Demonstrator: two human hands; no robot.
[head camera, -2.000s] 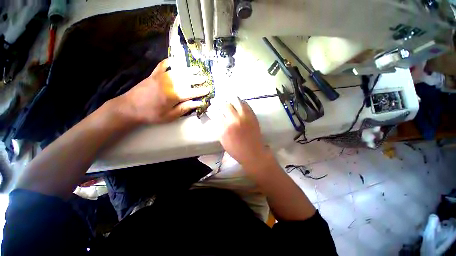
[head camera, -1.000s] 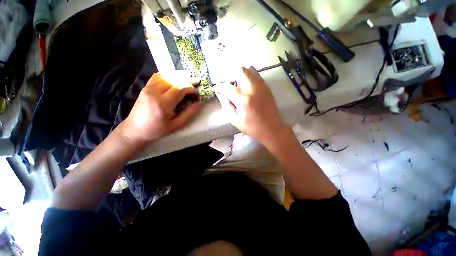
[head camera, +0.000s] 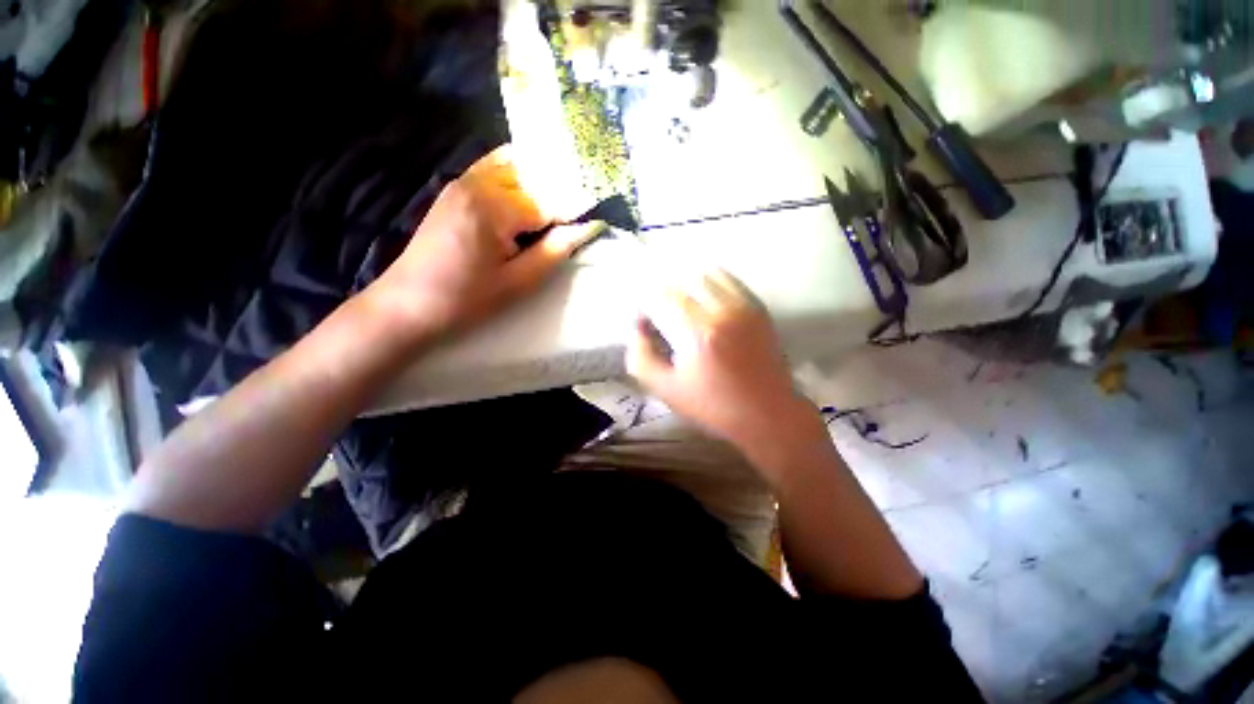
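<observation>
The dark quilted garment piece (head camera: 316, 151) lies on the table left of the needle area. Its gold-green patterned band (head camera: 594, 138) runs down from under the machine's presser foot area (head camera: 633, 62), which is washed out by glare. My left hand (head camera: 481, 241) grips the garment edge at the band's lower end, where a dark fold shows between thumb and fingers. My right hand (head camera: 708, 344) is to the right, over the table's front edge, off the garment, with fingers curled; whether it holds anything small cannot be seen.
Black-handled shears (head camera: 919, 227), blue-handled snips (head camera: 869, 255) and a screwdriver (head camera: 974, 172) lie right of the needle. A white tray of small metal pieces (head camera: 1139, 230) is at the table's right end. The machine head overhangs the top right. Scraps lie on the tiled floor (head camera: 963, 468).
My right hand has moved off the band, down and right. My left hand still holds the garment edge, now with a dark fold turned up. The camera view has shifted.
</observation>
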